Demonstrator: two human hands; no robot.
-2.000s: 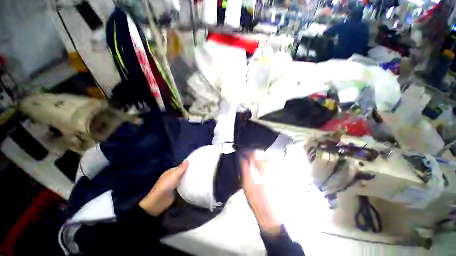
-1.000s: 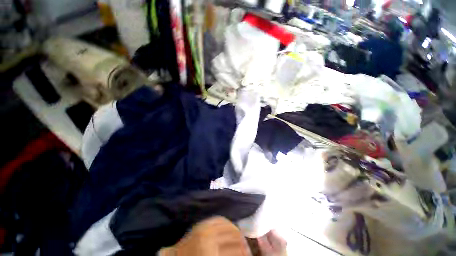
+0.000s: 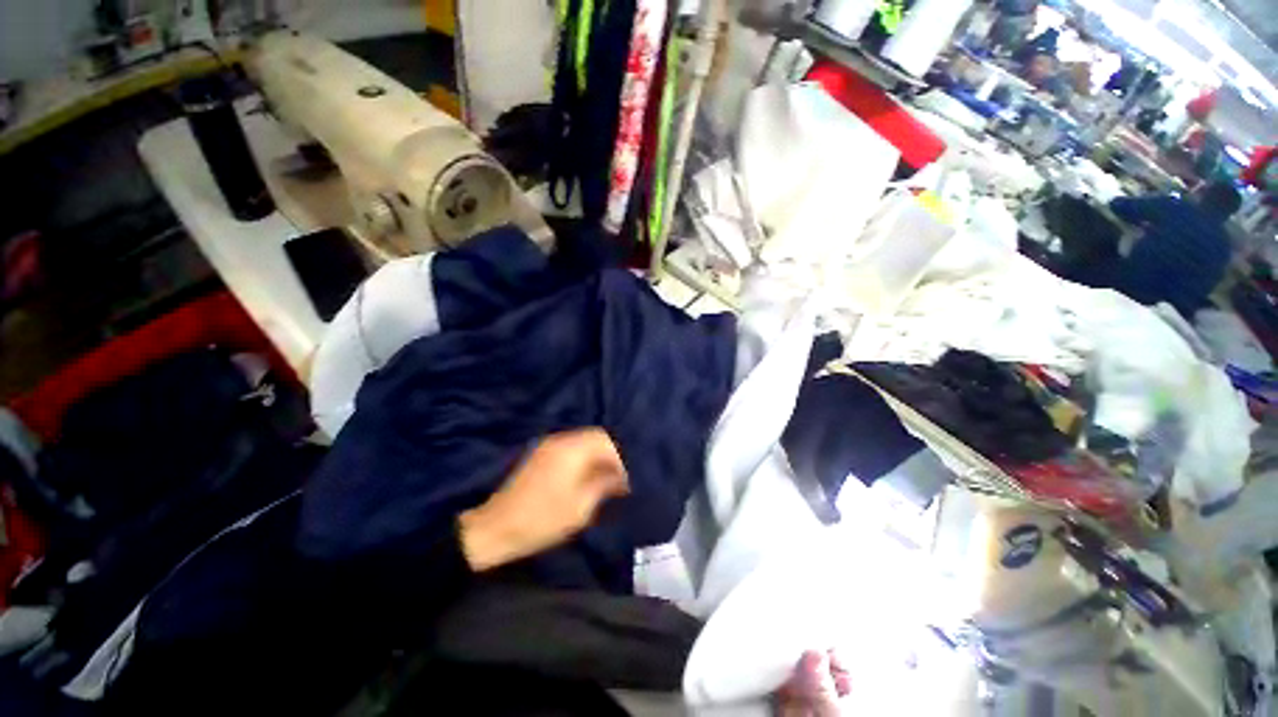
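Observation:
A navy garment (image 3: 491, 385) with white panels (image 3: 750, 420) lies heaped in front of me. My left hand (image 3: 550, 500) is over its navy cloth, blurred, with fingers curled; whether it grips the cloth is unclear. My right hand (image 3: 813, 685) is at the bottom edge, partly washed out by the lamp glare and cut off, with its fingertips at the white cloth. The cream sewing machine head (image 3: 1020, 546) is at the right; its needle area is lost in glare.
A second cream machine (image 3: 379, 133) stands at the upper left. A red crate (image 3: 154, 346) with dark garments is at the left. White cloth and plastic (image 3: 967, 287) litter the table behind. A person in dark blue (image 3: 1175, 245) is far back at the right.
The view has swung left and up. The small white and navy end held between both hands has left my left hand, which is now over the navy heap. My right hand is lower, near the bottom edge.

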